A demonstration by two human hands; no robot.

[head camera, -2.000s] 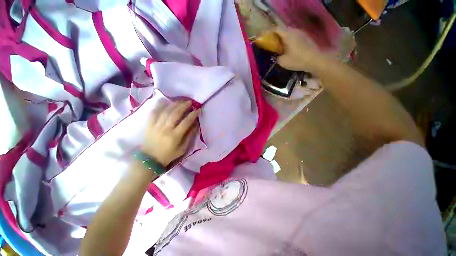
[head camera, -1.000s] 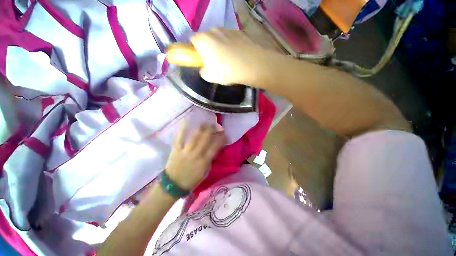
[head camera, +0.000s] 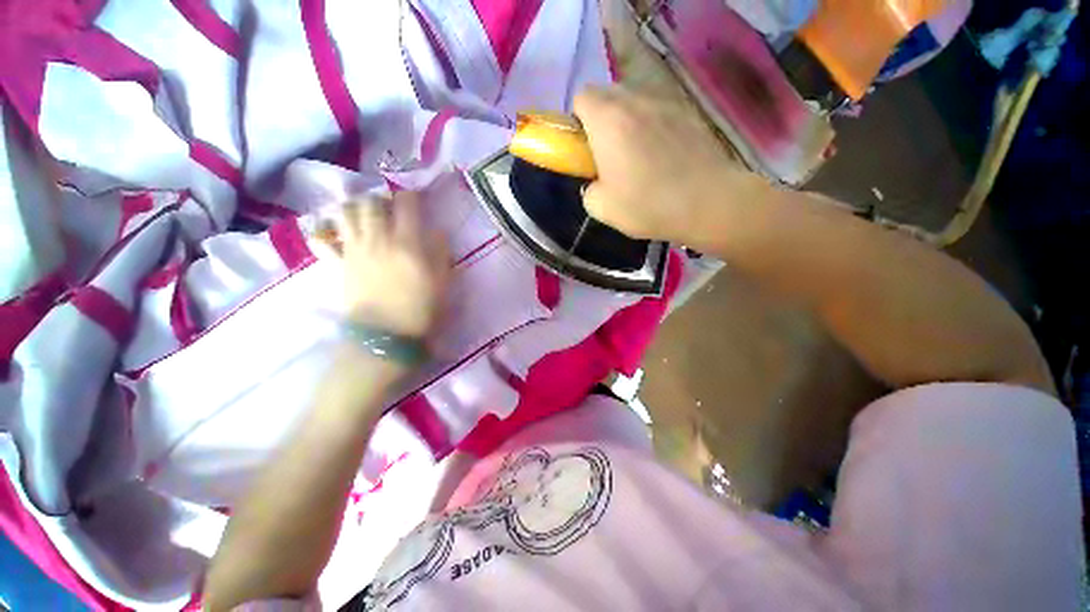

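Observation:
The garment piece [head camera: 227, 395] lies spread inside out, with pale lilac panels, narrow pink seam strips and a bright pink outer side. The iron [head camera: 562, 221] rests on or just over the garment's right part; it has a dark pointed body with a pale edge and a yellow-orange handle. My right hand [head camera: 651, 161] is closed around the handle. My left hand [head camera: 389, 263] is blurred, fingers spread, on or just above the pale panel left of the iron, and holds nothing visible. The board under the garment is hidden.
A stained pinkish-red iron rest [head camera: 747, 84] is at the upper right. An orange thing [head camera: 867, 42] lies beyond it. A yellowish hose [head camera: 998, 155] bends down at the far right. Brown floor [head camera: 765, 371] shows at right. A blue rim [head camera: 30, 574] shows at the lower left corner.
My right hand has brought the iron from beside the rest onto the garment, and it now sits slightly farther right than one second ago. My left hand has moved left and up across the panel.

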